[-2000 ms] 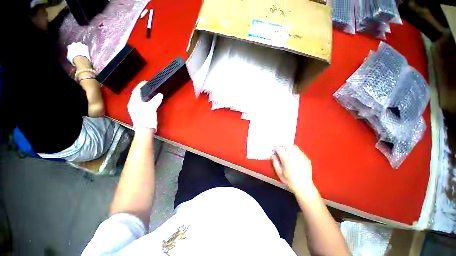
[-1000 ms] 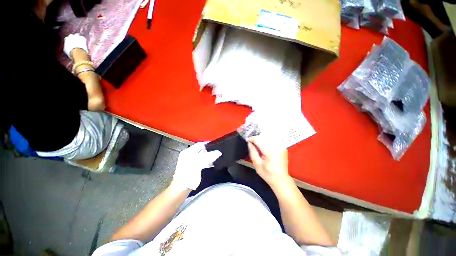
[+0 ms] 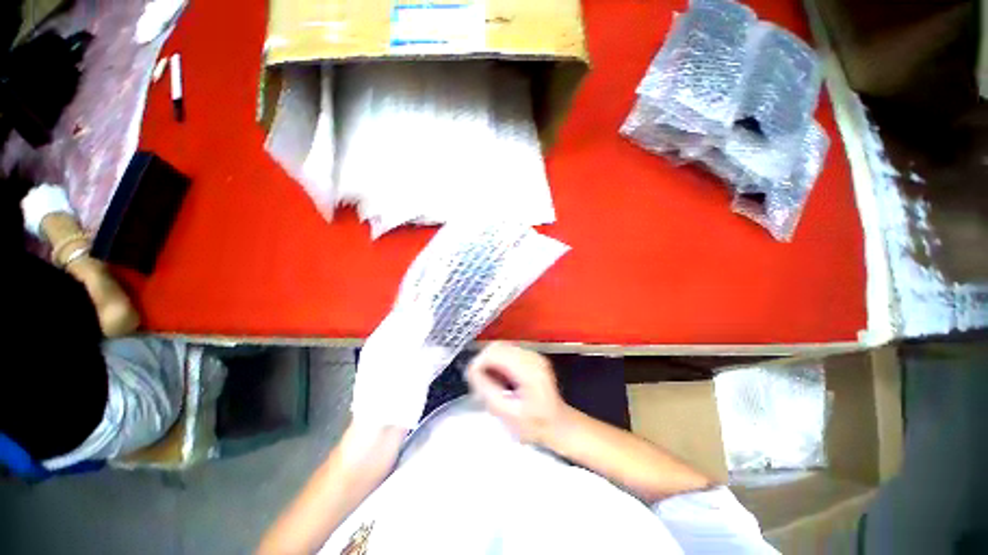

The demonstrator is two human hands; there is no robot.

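Observation:
A silvery bubble bag (image 3: pixel 471 284) stands slanted over the table's front edge, with a dark block showing through its dimples. My left hand (image 3: pixel 388 374), in a white glove, is closed around its lower left side. A black patch shows just below the bag, between my hands; whether it is the unit's end is unclear. My bare right hand (image 3: pixel 520 392) is beside the bag's lower end with curled, slightly blurred fingers; whether they hold anything is unclear. Whitish empty bags (image 3: pixel 433 152) fan out of a brown carton (image 3: pixel 433 33) lying on its side.
Bagged units (image 3: pixel 737 108) are piled at the right of the red surface (image 3: pixel 672 271). A black unit (image 3: pixel 141 211) and a marker pen (image 3: pixel 177 85) lie at left, near a seated person's arm (image 3: pixel 87 266). An open carton (image 3: pixel 883 428) with bubble material is below the edge.
The black unit moved from the left to between my hands, and a dark block now shows inside a bubble bag. My right hand has left the bag's mouth. The view has shifted right.

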